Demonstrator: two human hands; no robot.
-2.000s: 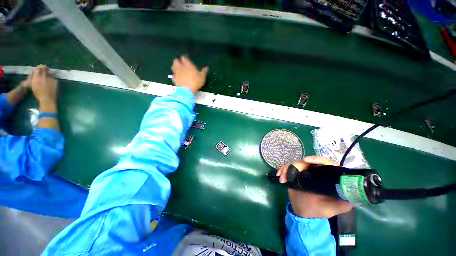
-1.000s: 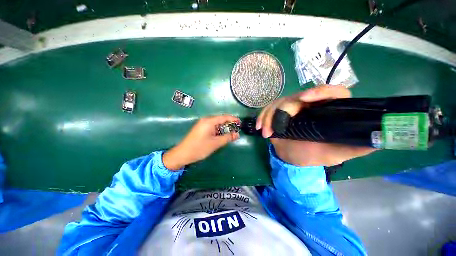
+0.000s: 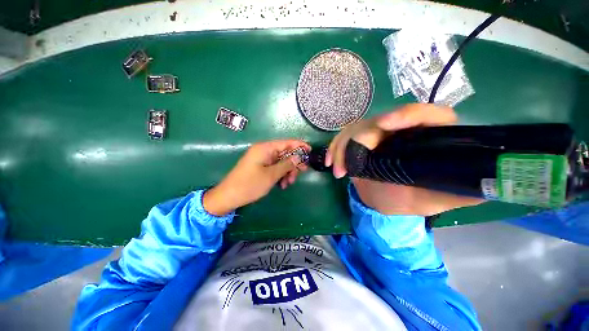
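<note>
My left hand (image 3: 255, 174) pinches a small metal-framed assembly (image 3: 296, 156) in its fingertips, low over the green bench in front of me. My right hand (image 3: 387, 149) is wrapped around a thick black electric screwdriver (image 3: 445, 155) with a green-and-white label, lying roughly level with its nose to the left. The nose meets the assembly between my two hands. The bit and any screw there are hidden. A black band (image 3: 358, 157) is around a finger of my right hand.
A round dish (image 3: 335, 89) of tiny silvery screws stands beyond my hands. Clear plastic bags (image 3: 429, 68) lie to its right, with the black cord (image 3: 452, 59) passing over them. Several metal-framed units (image 3: 157, 124) lie on the bench (image 3: 84, 174) at left. A white rail (image 3: 245, 16) runs behind.
Two seconds ago my left hand was reaching over the belt. Since one second ago it holds the assembly at the screwdriver nose, turned to a different angle; the view has shifted slightly.
</note>
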